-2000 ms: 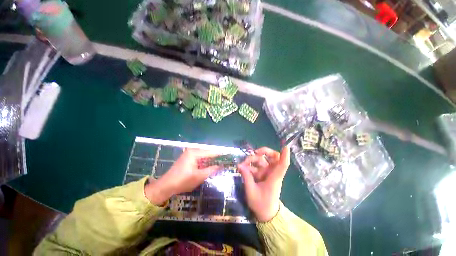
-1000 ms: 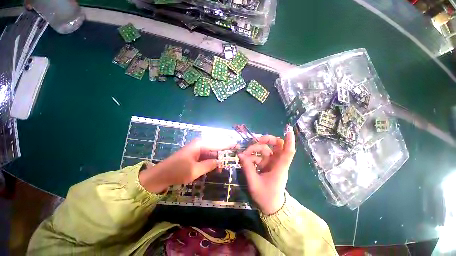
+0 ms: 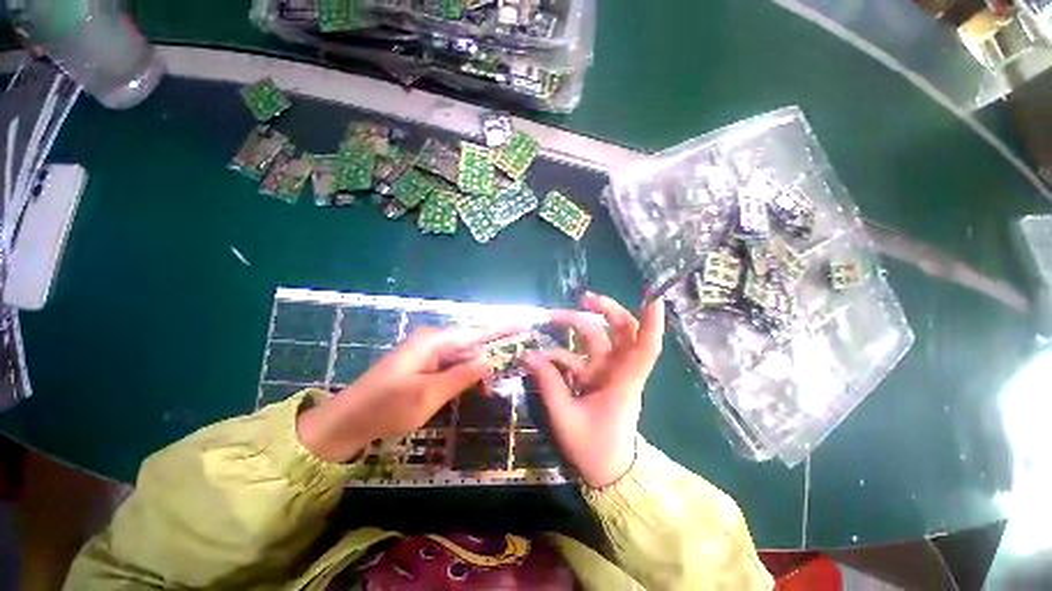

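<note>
A small circuit board (image 3: 505,353) is held over the sticker sheet between the fingertips of both hands. My left hand (image 3: 398,387) grips its left side. My right hand (image 3: 594,398) has thumb and fingers at its right side. A thin dark sliver, perhaps tweezers (image 3: 669,281), shows at the raised right fingers; I cannot tell its full shape. The sticker sheet (image 3: 302,327) lies flat under the hands, with pale grid lines and strong glare. Its lower part carries small dark and tan pieces, partly hidden by the hands.
Loose green and grey boards (image 3: 475,169) lie beyond the sheet. A clear tray (image 3: 796,381) with boards is at the right. A heaped supply tray (image 3: 565,58) is at the far side. A white phone (image 3: 49,237), a bottle (image 3: 121,69) and glossy sheets (image 3: 14,364) are at the left.
The view has shifted, so things on the table sit differently in the picture. The board between my fingers has changed its tilt. Both hands stay together over the sheet.
</note>
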